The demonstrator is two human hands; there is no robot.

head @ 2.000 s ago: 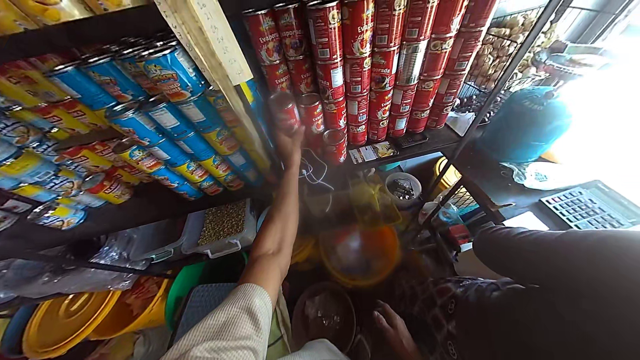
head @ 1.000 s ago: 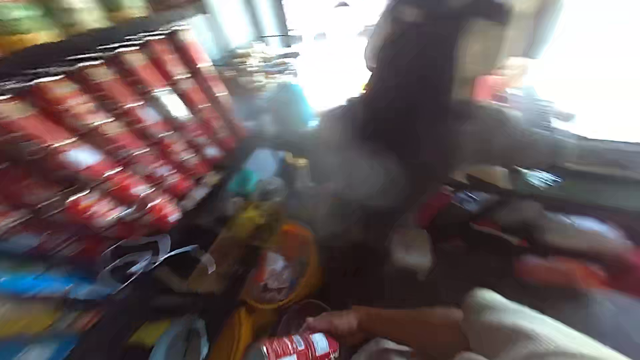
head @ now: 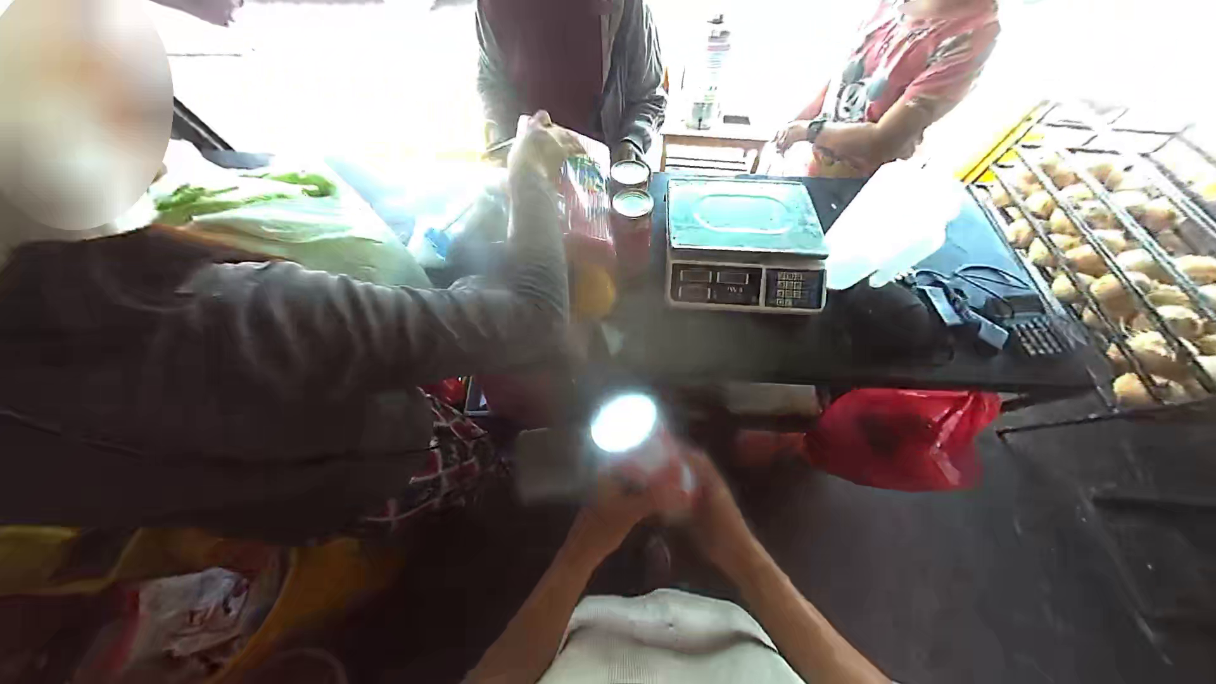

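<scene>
A red can with a bright, shiny lid is held low in front of my body, short of the counter. Its near part is blurred. My left hand grips it on one side, and my right hand is closed round the other. Beyond it, two cans stand one behind the other on the dark counter, left of a digital weighing scale. A co-worker's hand is at a red-and-white package beside those cans.
The co-worker's grey sleeve reaches across from the left. Two people stand beyond the counter. Right of the scale lie a white plastic bag, cables and a keypad device. A red bag hangs below; a rack of potatoes is at far right.
The view has swung from the can shelves to the counter. Two seconds ago one hand was at a can by the shelf; now both hands are on a red can before me.
</scene>
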